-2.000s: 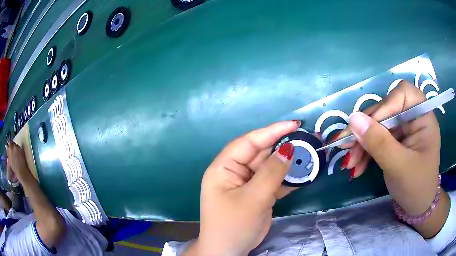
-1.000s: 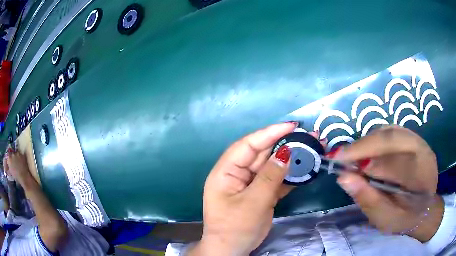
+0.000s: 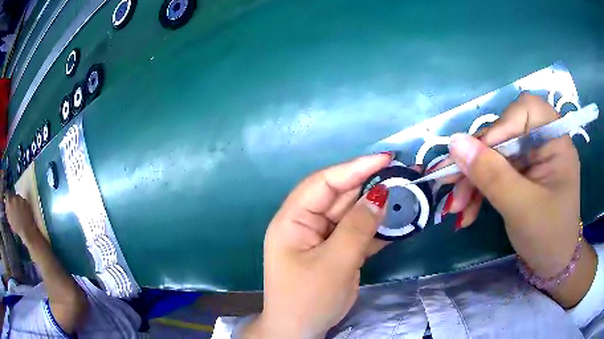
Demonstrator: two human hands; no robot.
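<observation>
My left hand holds a round black part between thumb and fingers. Its face is grey with a small dark hole and a white ring around it, open at the lower right. My right hand holds silver tweezers, wide end up to the right. Their tip touches or hovers at the upper edge of the white ring; which, I cannot tell. A sticker sheet with white arcs lies under my right hand, partly hidden by both hands and the part.
A second sticker sheet lies at left, with a black part beside it. Several black parts stand in rows at upper left. A neighbouring person's arm reaches over a tan board. A red object is at the far left edge.
My right hand has risen from beside the part, and the tweezer tip has moved to the ring's upper edge. The ring's gap now shows at lower right. The view has shifted slightly.
</observation>
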